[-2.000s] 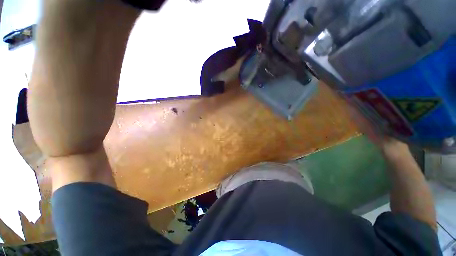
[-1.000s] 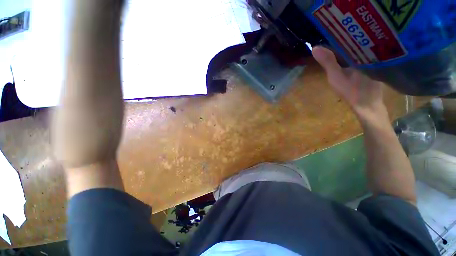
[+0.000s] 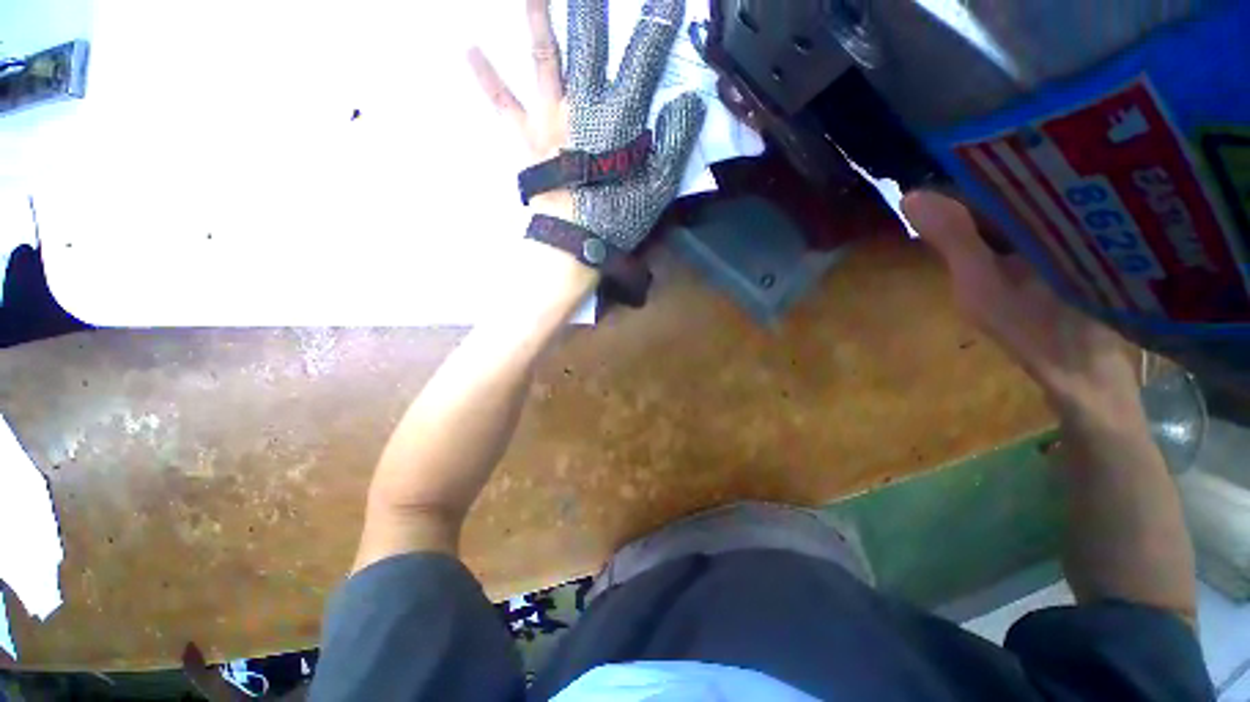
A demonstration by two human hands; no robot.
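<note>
My left hand (image 3: 610, 130), in a grey chain-mail glove with dark wrist straps, lies spread on the white paper pattern (image 3: 315, 178); two of its fingers are bare. My right hand (image 3: 987, 281) is at the near side of the straight-knife cutting machine (image 3: 1069, 178) at the upper right; the machine hides part of its fingers, and its grip cannot be told. The machine's grey base plate (image 3: 754, 261) rests on the table beside dark maroon fabric (image 3: 836, 206). The blade is hidden.
The brown wooden table (image 3: 274, 439) has its near edge in front of my body, above a green floor (image 3: 973, 514). White paper with a jagged edge (image 3: 28, 528) is at the left. A small boxed item (image 3: 44, 76) lies at the upper left. Dark scraps show below the table edge.
My left arm has swung down and right, and the gloved hand now shows on the paper near the machine. The machine has tilted and shifted slightly from a second ago.
</note>
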